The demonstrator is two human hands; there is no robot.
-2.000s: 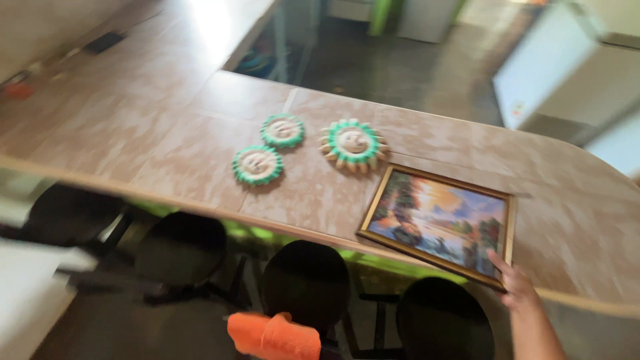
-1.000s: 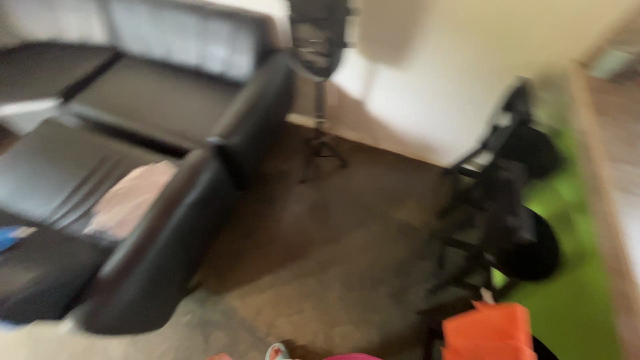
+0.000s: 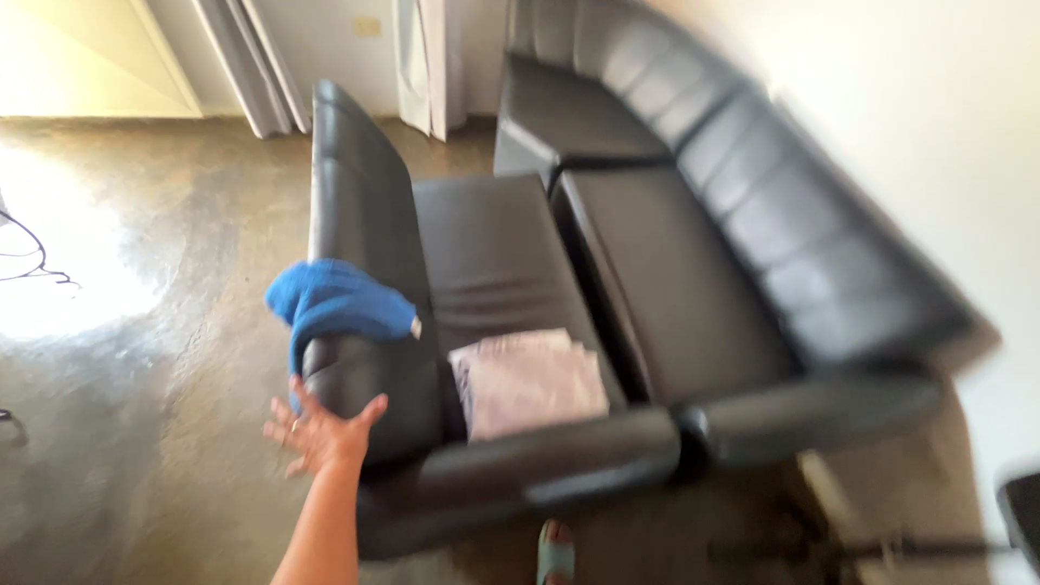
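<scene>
My left hand (image 3: 321,435), a ring on one finger, is spread with nothing in it, close to the near corner of the black sofa's backrest (image 3: 366,219). Just beyond the fingertips a blue cloth (image 3: 345,301) is draped over that backrest. Folded pale pink cloth (image 3: 532,386) lies on the sofa seat (image 3: 487,244), against the armrest. My right hand is out of the picture. The view is somewhat blurred.
More black sofa sections (image 3: 666,268) stand to the right, along the wall. Curtains (image 3: 260,73) hang at the back. Dark cable (image 3: 36,252) lies on the floor at the left. My sandalled foot (image 3: 556,556) shows at the bottom, and a black object (image 3: 1022,508) at the right edge.
The view has swung from the counter with the framed picture to the sofas. A hand was at the frame and an orange cloth showed below; neither the frame nor the orange cloth is visible now.
</scene>
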